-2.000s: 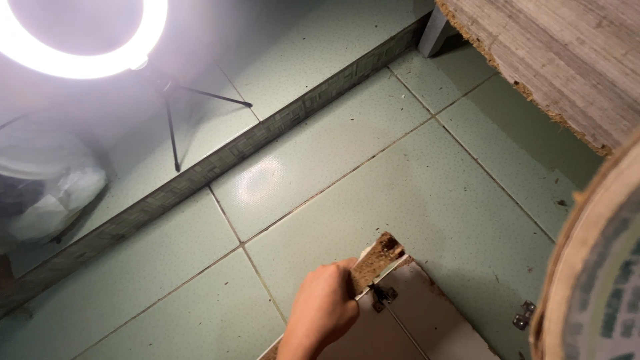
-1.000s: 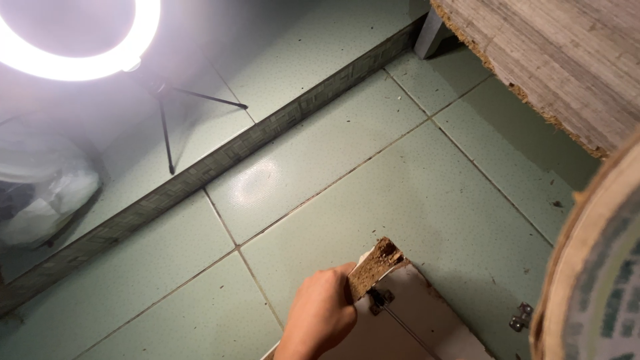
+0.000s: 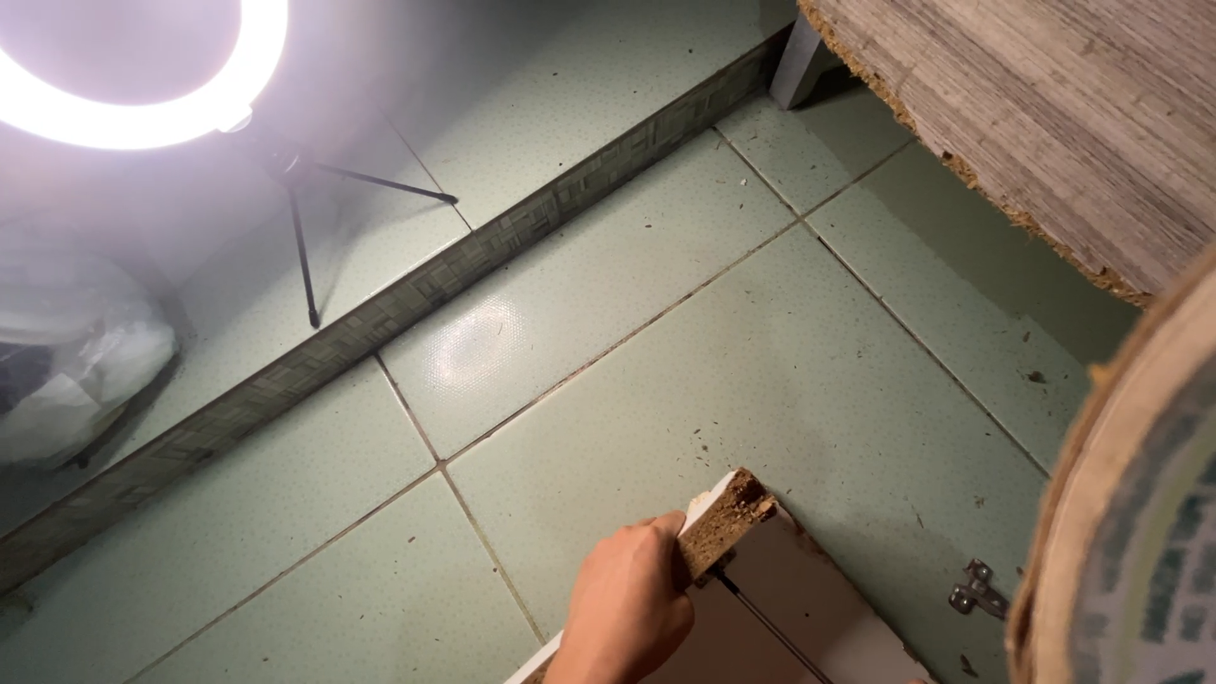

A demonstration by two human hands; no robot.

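Observation:
My left hand (image 3: 627,598) is closed around the edge of a white-faced particleboard panel (image 3: 807,613), whose broken brown core shows at the corner. The thin metal shaft (image 3: 774,629) of a tool, likely a screwdriver, runs from the lower edge of the view to a small dark metal fitting (image 3: 711,574) on the panel, beside my left fingers. The tool's handle is out of frame. Only a sliver of skin, probably my right hand (image 3: 917,681), shows at the bottom edge, so its grip is hidden. A loose metal hinge (image 3: 978,589) lies on the tiled floor to the right.
A lit ring light (image 3: 264,57) on a thin black tripod (image 3: 302,256) stands on the raised step at the left, beside a plastic bag (image 3: 104,351). Wood-grain board (image 3: 1035,104) with a rough edge juts in at upper right, above a round wood-rimmed object (image 3: 1073,475). Debris dots the floor.

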